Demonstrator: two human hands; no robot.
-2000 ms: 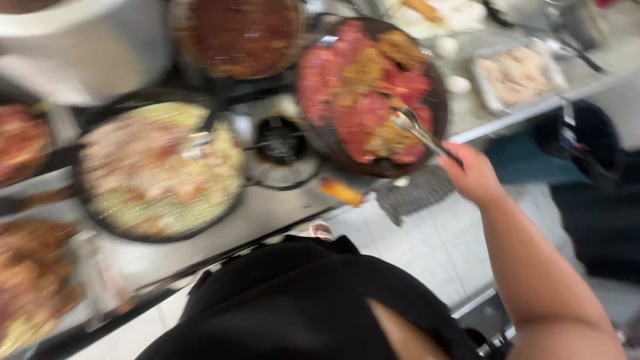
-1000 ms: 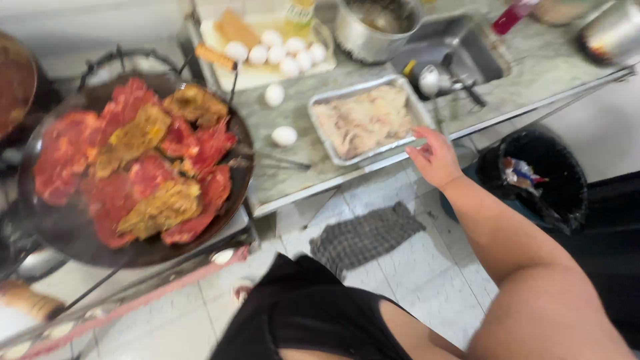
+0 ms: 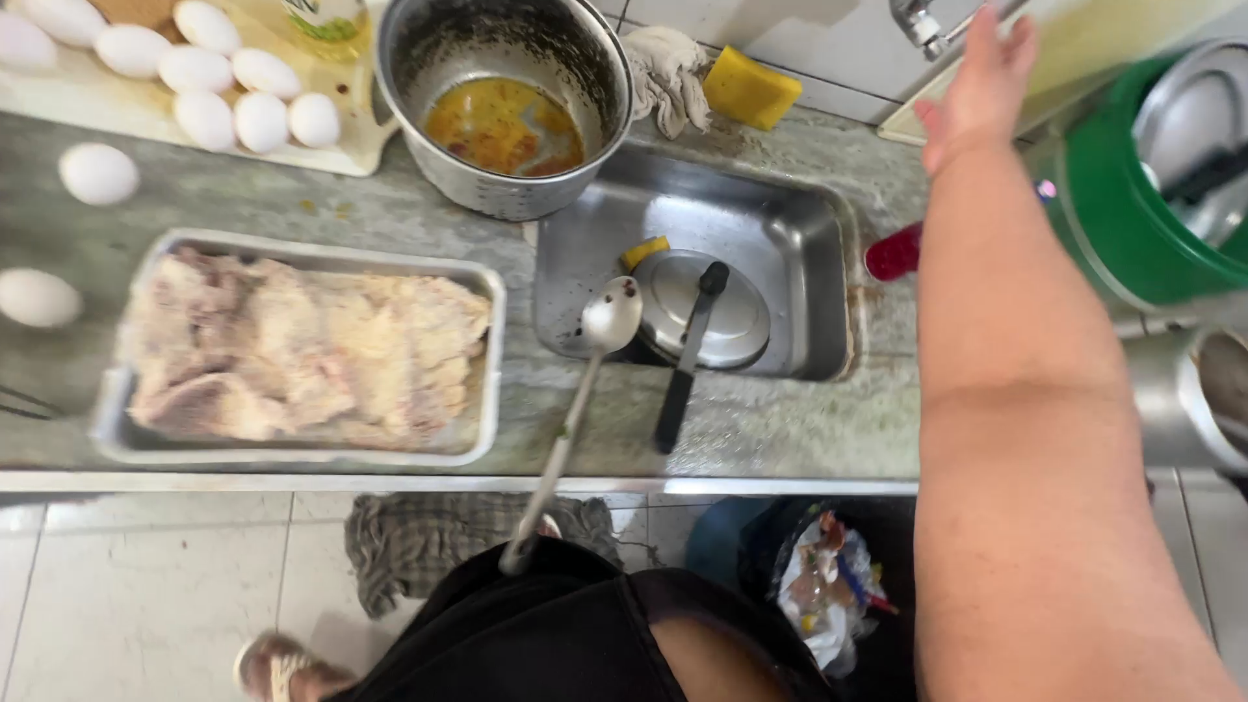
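My right hand (image 3: 978, 102) is raised at the upper right with its fingers apart, close to the metal tap (image 3: 926, 24) at the wall; it holds nothing that I can see. Below and left of it lies the steel sink (image 3: 799, 224), holding a round metal lid (image 3: 746, 317). A black-handled utensil (image 3: 692, 356) and a large metal spoon (image 3: 585, 390) rest across the sink's front edge. Left of the sink, a metal tray (image 3: 492, 390) holds pale raw meat, perhaps chicken (image 3: 312, 341). My left hand is out of view.
A used metal pot (image 3: 507, 190) stands behind the tray, near several white eggs (image 3: 195, 68). A yellow cloth or sponge (image 3: 751, 88) lies by the wall. A green tub (image 3: 1102, 195) stands at the right. Below the counter edge are a trash bin (image 3: 829, 595) and a checked cloth (image 3: 419, 546).
My right hand held a utensil over the pan of red meat, then was empty beside the tray of pale meat; now it is up by the tap. The view has swung right to the sink.
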